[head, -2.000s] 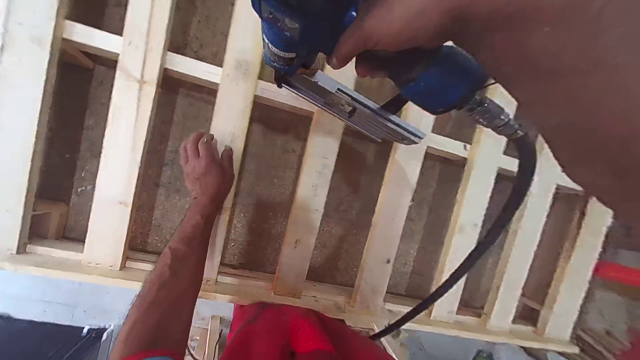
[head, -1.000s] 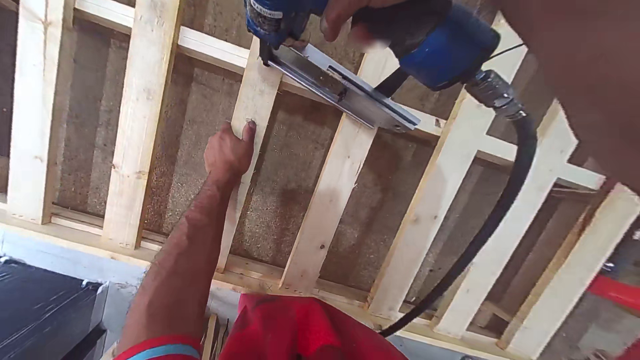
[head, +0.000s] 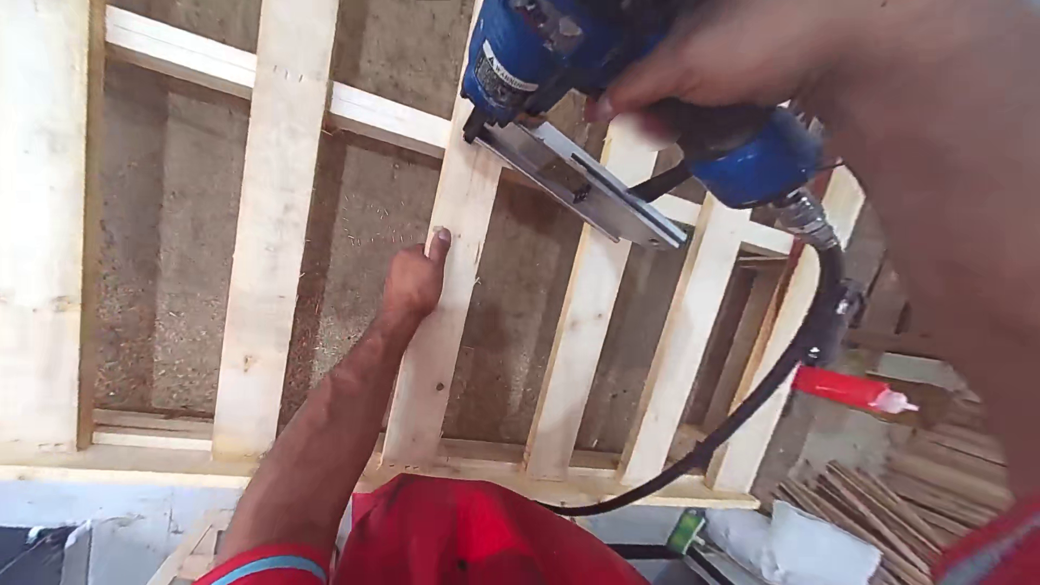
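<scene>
My right hand (head: 691, 81) is closed around the handle of a blue pneumatic nailer (head: 512, 73), fitted with a slanted metal magazine. The nailer's nose rests on or just above a pale wooden slat (head: 443, 325), near where that slat crosses a rail (head: 390, 118). Lower on the same slat, my left hand (head: 418, 272) grips its left edge, the thumb on the top face and the other fingers hidden beneath. From the metal fitting at the handle's end, a black air hose (head: 780, 382) curves down to the lower middle of the view.
Several more slats (head: 276, 244) lie side by side across the wooden frame, with gaps between them. The frame's near board (head: 650, 491) runs along the bottom. On the right are a red bottle with a pale nozzle (head: 849, 390) and a pile of thin wood strips (head: 869, 520).
My left hand has gone from lying spread on a slat to gripping a slat's edge with the thumb on top. The nailer's nose remains at the upper part of a slat. The view has shifted.
</scene>
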